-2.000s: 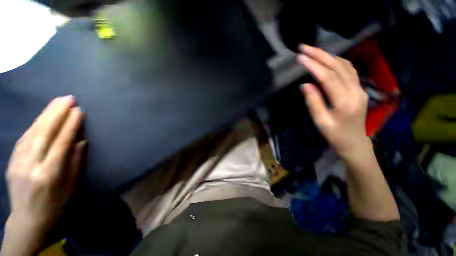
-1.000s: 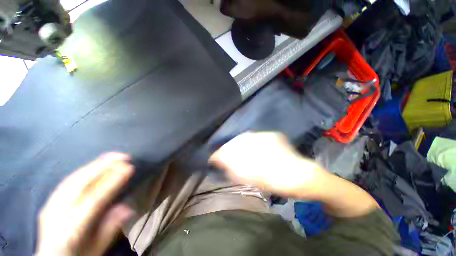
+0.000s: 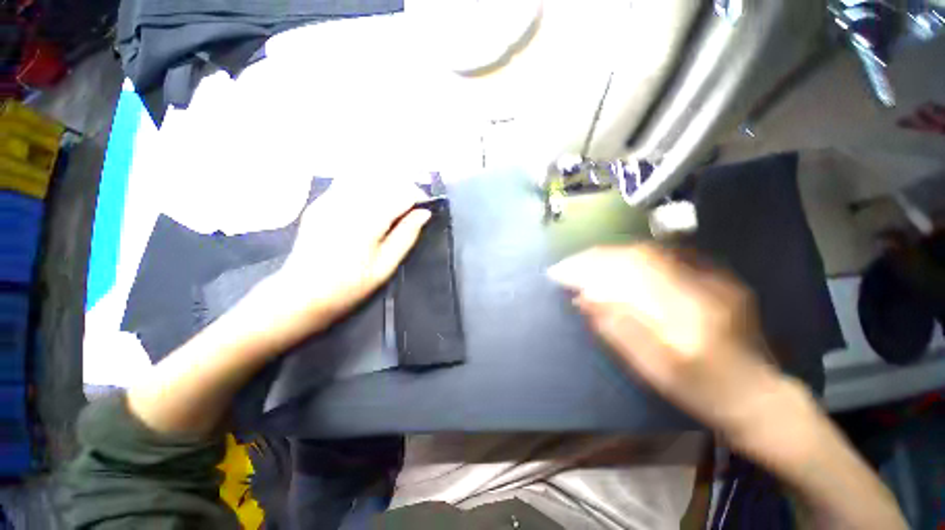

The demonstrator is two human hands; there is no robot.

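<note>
A large dark grey garment panel (image 3: 518, 342) lies across the table in front of me, under the sewing machine head (image 3: 684, 93). A narrow black folded strip (image 3: 427, 300) lies on the panel left of centre. My left hand (image 3: 352, 243) rests on the cloth with its fingertips at the strip's upper end; whether it grips the strip cannot be told. My right hand (image 3: 663, 321) is over the panel just below the machine's foot area (image 3: 560, 197) and is blurred. Its fingers point left, and I cannot tell if they hold anything.
A pile of dark cut pieces (image 3: 207, 36) lies at the table's far left. The white table has a blue left edge (image 3: 109, 207). Yellow (image 3: 29, 145) and blue (image 3: 19, 290) bins stand at the left. A round black object (image 3: 893, 311) is at the right.
The view has swung left, so the table's left side shows and the red basket is out of view. My left hand has moved onto the cloth by the strip; my right hand is now beneath the machine head.
</note>
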